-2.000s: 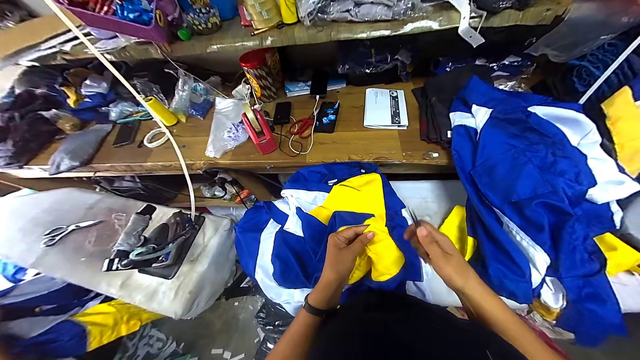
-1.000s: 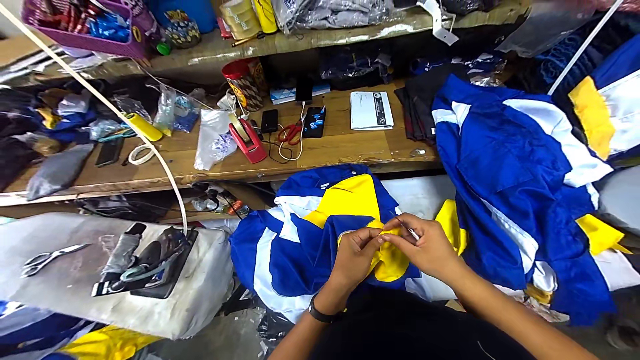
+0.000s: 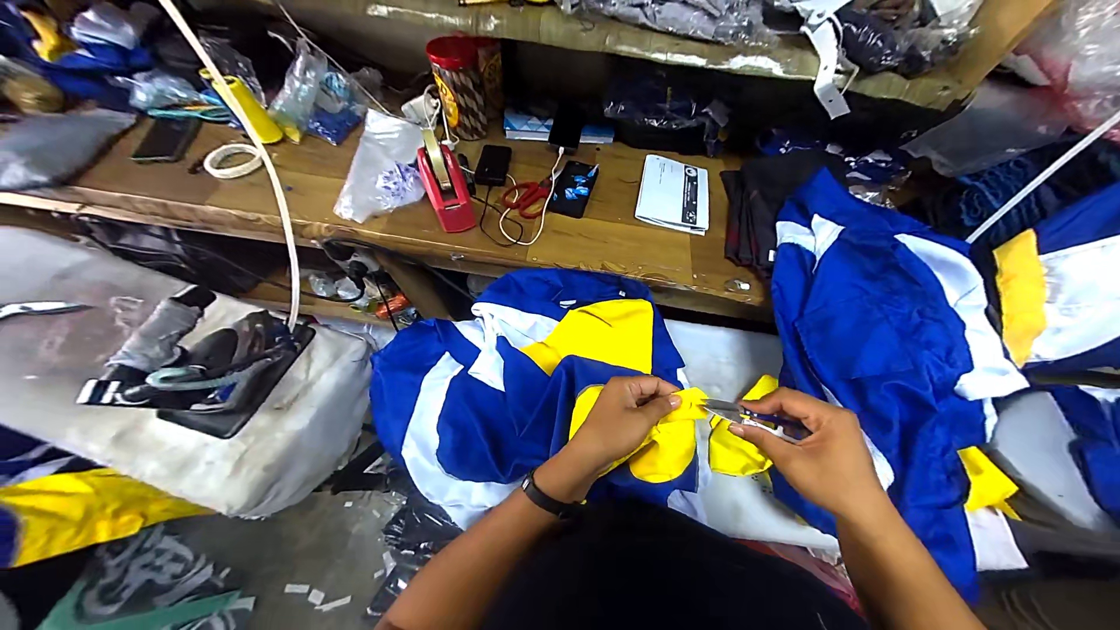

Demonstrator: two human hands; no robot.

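A blue, white and yellow garment (image 3: 499, 429) lies bunched on the white-covered surface before me. My left hand (image 3: 623, 424) pinches an edge of its yellow fabric between thumb and fingers. From the right, my right hand (image 3: 809, 442) holds small thread snips (image 3: 728, 409), with the blade tips at that yellow edge, close to my left fingertips. Whether the blades touch the cloth or a thread, I cannot tell. A second blue and white garment (image 3: 884, 324) with yellow parts lies to the right of my right hand.
At left an iron (image 3: 219, 359) rests on a pad on a padded board (image 3: 289, 455). Behind, a wooden shelf (image 3: 595, 249) holds a red tape dispenser (image 3: 446, 188), red-handled scissors (image 3: 525, 199), phones, a cable and papers (image 3: 672, 192). A white hose hangs at left.
Two seconds ago my hands were apart; one second ago they met at the yellow fabric. Now the snips point left at the edge my left hand pinches. The view has shifted closer.
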